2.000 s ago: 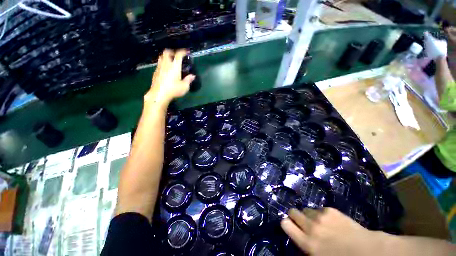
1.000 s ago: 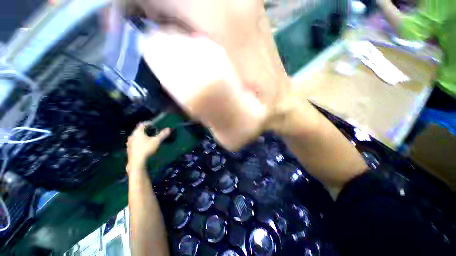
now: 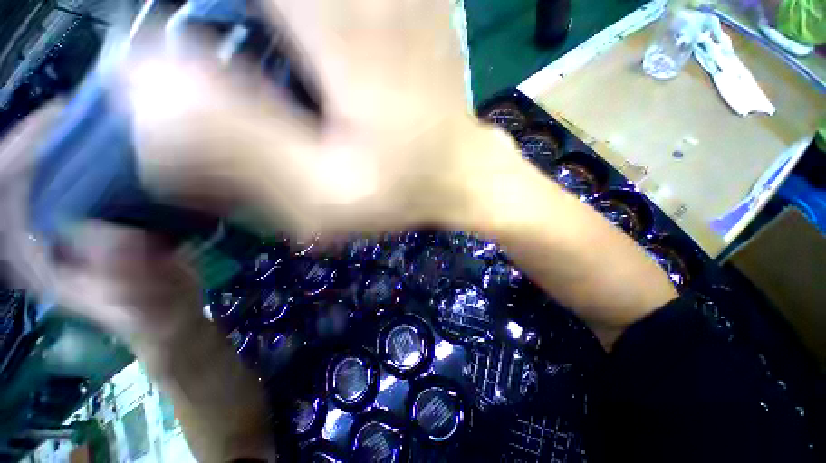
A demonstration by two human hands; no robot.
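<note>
A dark cylindrical unit, large and blurred, is close to the camera at the upper left. My left hand is around its left side and underside, strongly blurred. My right hand reaches across from the right, its fingers over the unit's right side; blur hides whether they grip it. The glossy black blister tray lies below, with rows of round pockets, partly hidden by my hands and right forearm.
A tan board at the upper right bears a clear bottle and a white cloth or glove. A black cylinder stands on the green conveyor. A brown carton is at the right; printed sheets lie lower left.
My left hand has come up from the conveyor and closer to the camera, now with a dark unit. My right hand has moved left beside it. The view has shifted.
</note>
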